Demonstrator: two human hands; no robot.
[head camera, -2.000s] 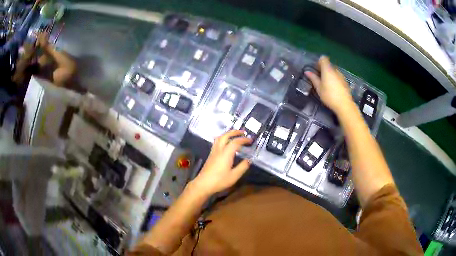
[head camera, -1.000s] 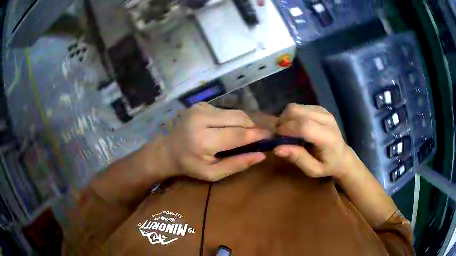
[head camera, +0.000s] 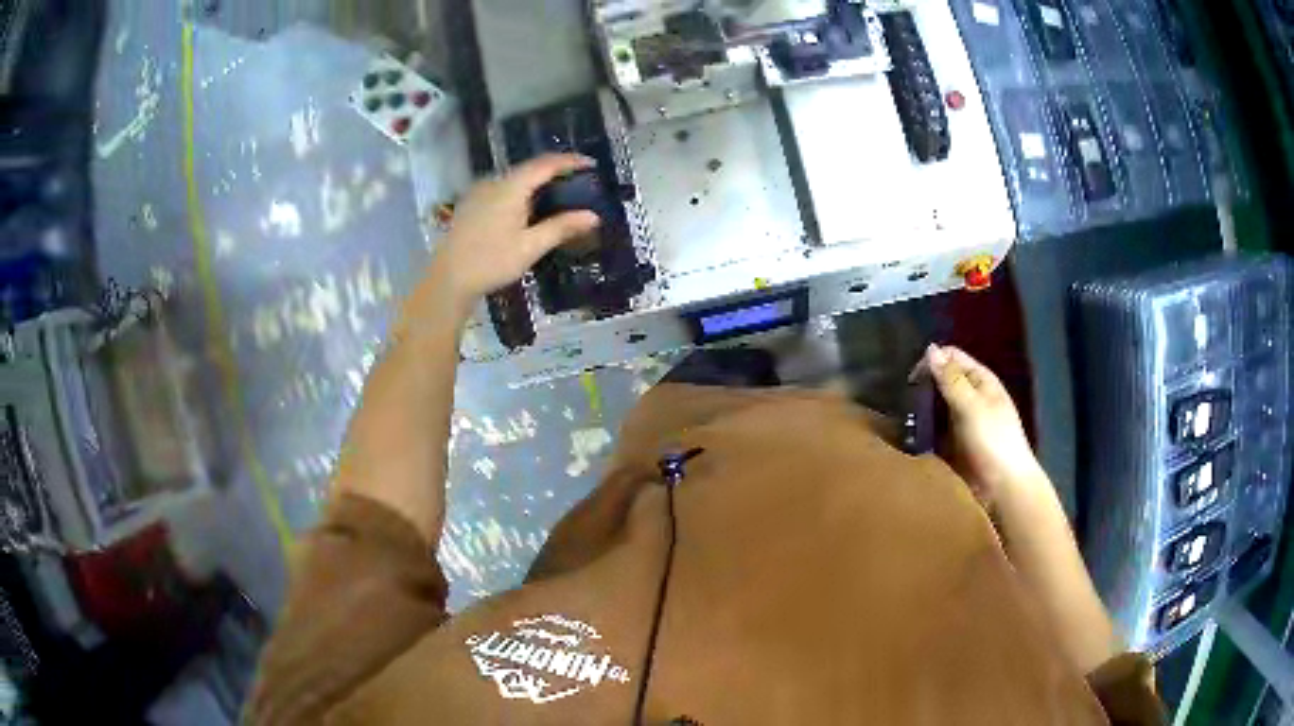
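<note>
My left hand (head camera: 525, 227) is over the black fixture (head camera: 625, 270) on the left part of the white machine's bed, thumb and fingers around a black housing (head camera: 571, 196) that sits at the fixture. My right hand (head camera: 969, 397) is low at the right beside my shirt and holds a black housing (head camera: 922, 411), partly hidden by the dark background. The white machine (head camera: 908, 213) has a lit blue control screen (head camera: 749, 318) on its front edge.
A red emergency stop (head camera: 976, 271) is at the machine's front right corner. Stacked clear trays (head camera: 1121, 341) with several black housings stand at the right. Another clear tray (head camera: 1043, 185) lies behind them. A dark slide (head camera: 915, 85) is on the bed's right.
The hands were together on a dark piece before my chest. They are now apart, the left out at the machine's fixture, the right lower right. The view has shifted, showing more of the machine.
</note>
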